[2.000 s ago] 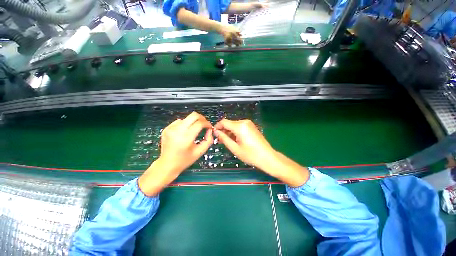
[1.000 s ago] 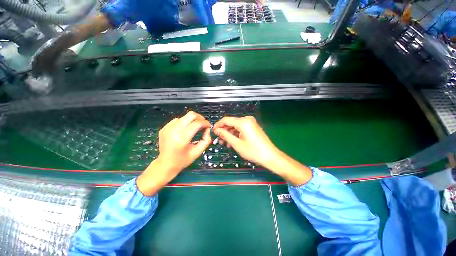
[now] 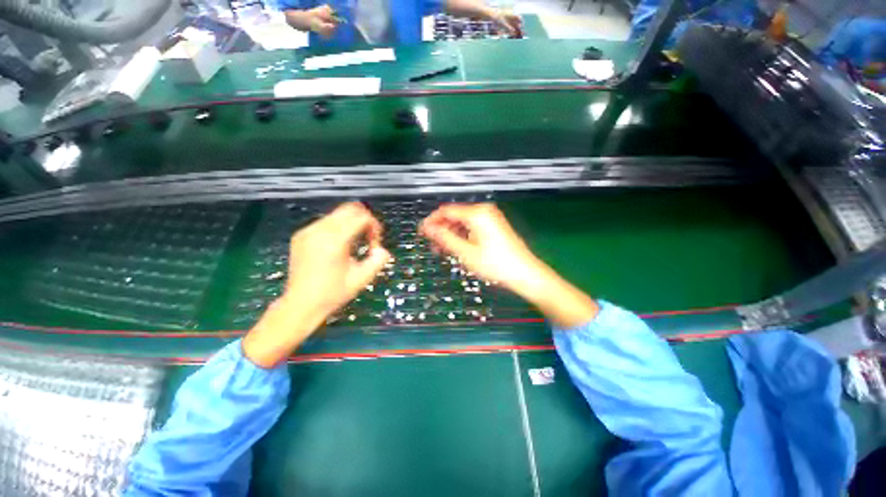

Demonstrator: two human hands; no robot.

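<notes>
A clear blister tray [image 3: 413,303] with rows of small dark and shiny parts lies on the green belt in front of me. My left hand [image 3: 335,254] is over the tray's left half, fingers curled, thumb near the fingertips. My right hand [image 3: 476,243] is over its upper right part, fingertips pinched together. The hands are apart. Both are slightly blurred, and I cannot tell whether either holds a tiny part.
A second clear tray [image 3: 131,262] lies on the belt at left. Stacked clear trays [image 3: 73,422] are at the near left edge. A blue cloth [image 3: 792,413] and small label [image 3: 541,375] lie on the near bench. Round black parts [image 3: 322,109] line the far belt. A person [image 3: 374,19] is opposite.
My hands, fingertips together before, have separated, the left moving left. The second tray has come to rest flatter on the belt at left. The person opposite has drawn back their arm.
</notes>
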